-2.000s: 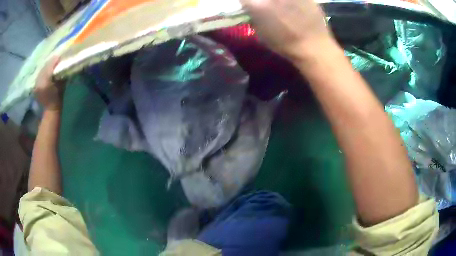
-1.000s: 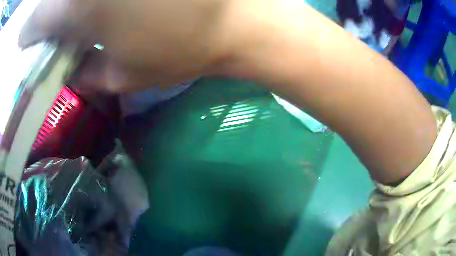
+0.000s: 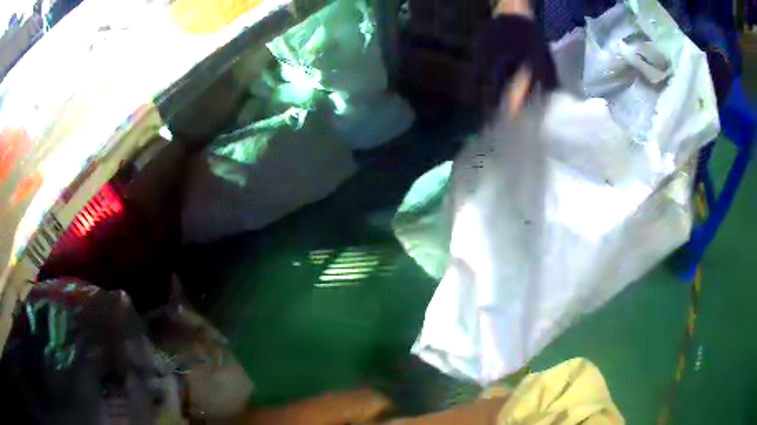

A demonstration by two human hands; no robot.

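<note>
A large white woven sack (image 3: 573, 216) with a frayed open top fills the right centre, tilted over the green floor. Another person's hand (image 3: 519, 91), blurred beside something dark, is at its upper left edge. My right hand (image 3: 324, 408) is blurred and cut off by the bottom edge, below and left of the sack; its fingers cannot be made out. My pale yellow sleeve shows at the bottom right. My left hand is not in view.
The bench edge with a printed sheet (image 3: 100, 108) crosses the upper left. A red crate (image 3: 98, 209) and a dark bagged sack (image 3: 83, 349) are below it. Pale plastic bags (image 3: 274, 170) lie behind. A blue stool (image 3: 730, 166) stands at right near yellow-black floor tape.
The view has turned from the bench and grey sack toward the floor at right. The white sack has come into view. My right hand has left the bench edge and is low in the picture.
</note>
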